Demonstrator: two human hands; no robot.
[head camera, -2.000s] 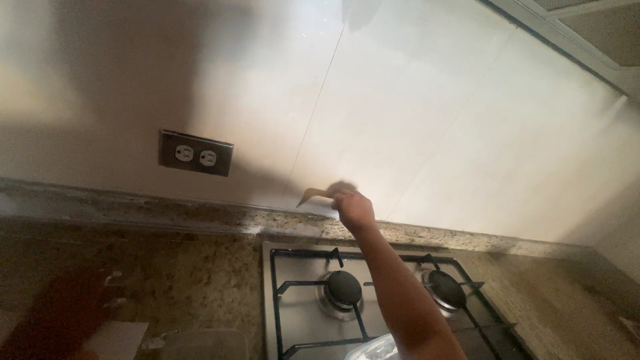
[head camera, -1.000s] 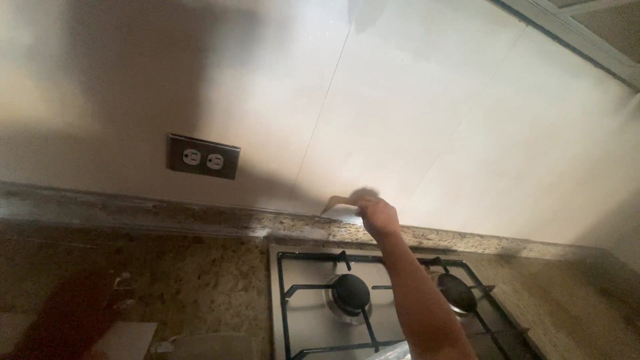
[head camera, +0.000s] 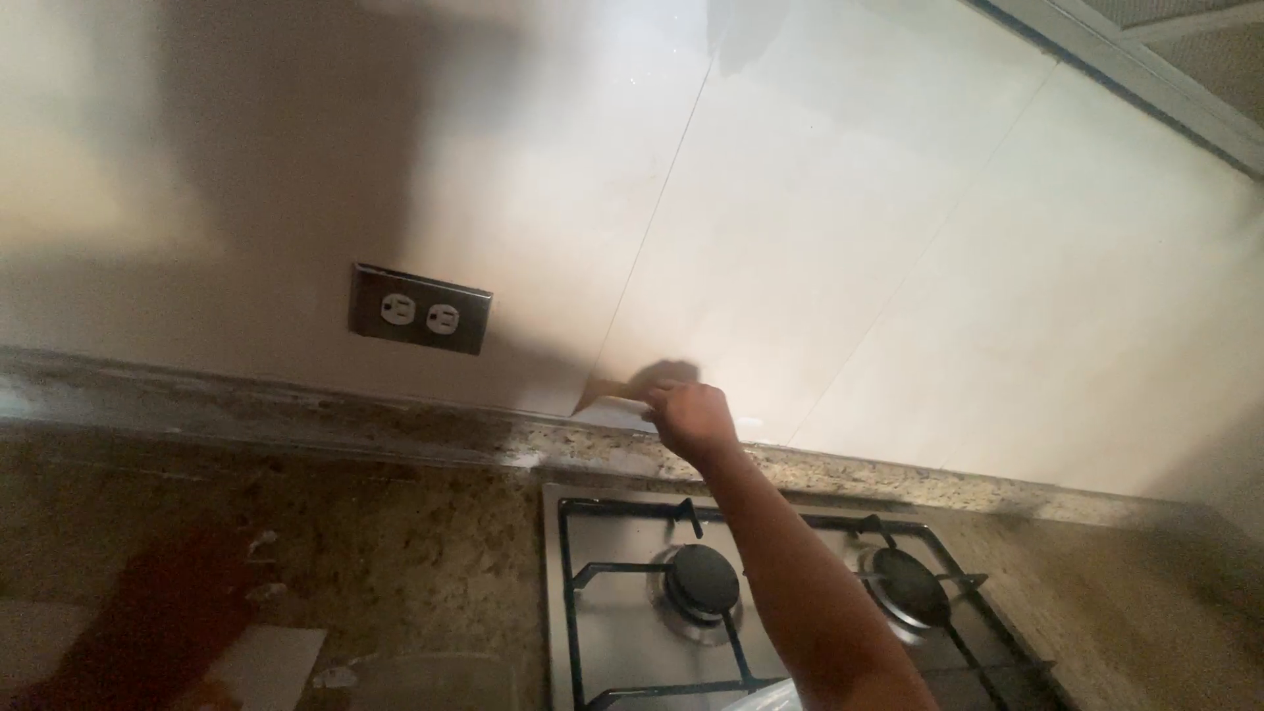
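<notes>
My right hand (head camera: 694, 420) grips a putty knife (head camera: 602, 392) with a yellowish, flared end pointing left. Its corner is at the line where the pale wall panel (head camera: 750, 247) meets the top of the speckled stone backsplash strip (head camera: 839, 472). A thin vertical seam in the wall runs down close to the tool. My right forearm crosses over the gas cooktop (head camera: 637, 622). The part of the tool inside my fist is hidden. My left hand is not in view.
A double wall outlet with a metal plate (head camera: 422, 308) is left of the tool. Black pan supports and burners (head camera: 703, 583) rise below my forearm. A white sheet (head camera: 269, 667) lies on the stone countertop (head camera: 425, 563) at lower left. Clear plastic (head camera: 768, 698) shows at the bottom edge.
My right hand stays closed on the putty knife, low on the wall above the cooktop. The tool's tip now sits near the bottom of the wall seam.
</notes>
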